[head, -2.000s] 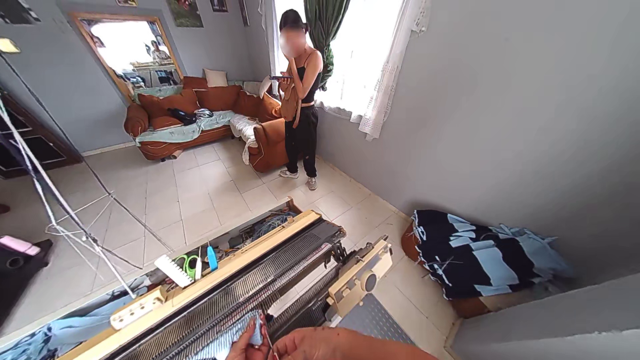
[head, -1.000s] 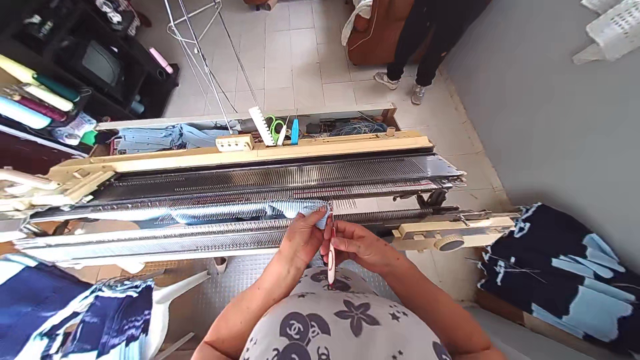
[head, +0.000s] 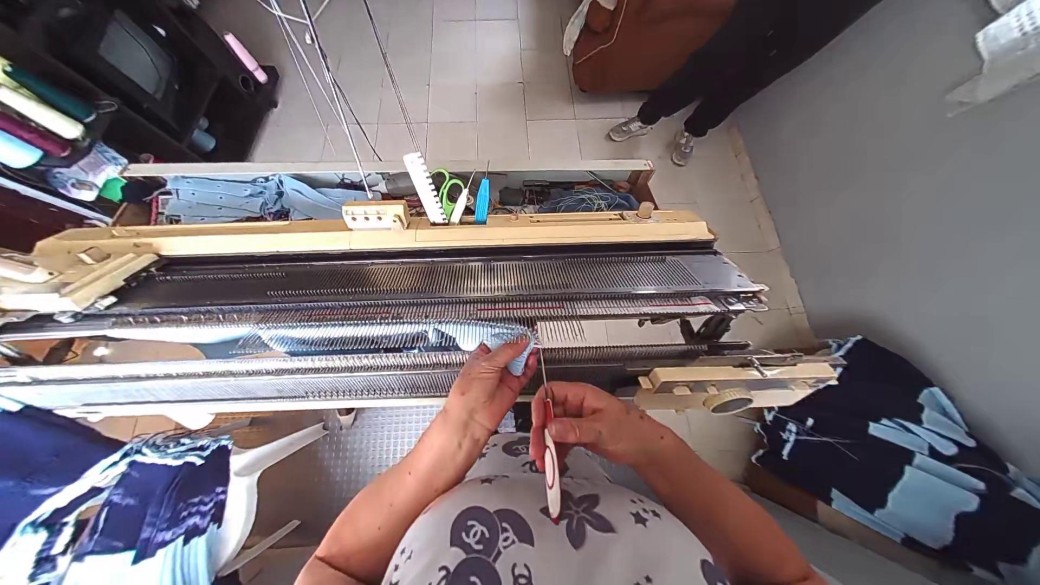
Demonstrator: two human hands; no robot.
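Note:
My left hand [head: 490, 385] pinches the right edge of a light blue knitted fabric [head: 518, 353], which hangs from the needles of a knitting machine [head: 455, 280]. In my right hand [head: 587, 418] is a latch-hook tool [head: 552, 471] with a red and white handle. Its thin metal shaft points away from me, and its tip is at the fabric's edge beside my left fingertips; whether it has caught a loop is too small to tell. A cream carriage [head: 735, 386] sits on the front bed, right of my hands.
Behind the needle bed stand a white comb-like tool [head: 426, 188], green scissors [head: 447, 193] and a blue-handled tool [head: 483, 200]. Dark and light blue knitwear lies at right [head: 934, 479] and on a white chair [head: 244, 487] at left. A person's legs [head: 705, 97] are beyond the machine.
The view has swung down and away from the sofa and window. Since one second ago, my right hand has moved slightly away from my left, and more of the tool's shaft shows between them.

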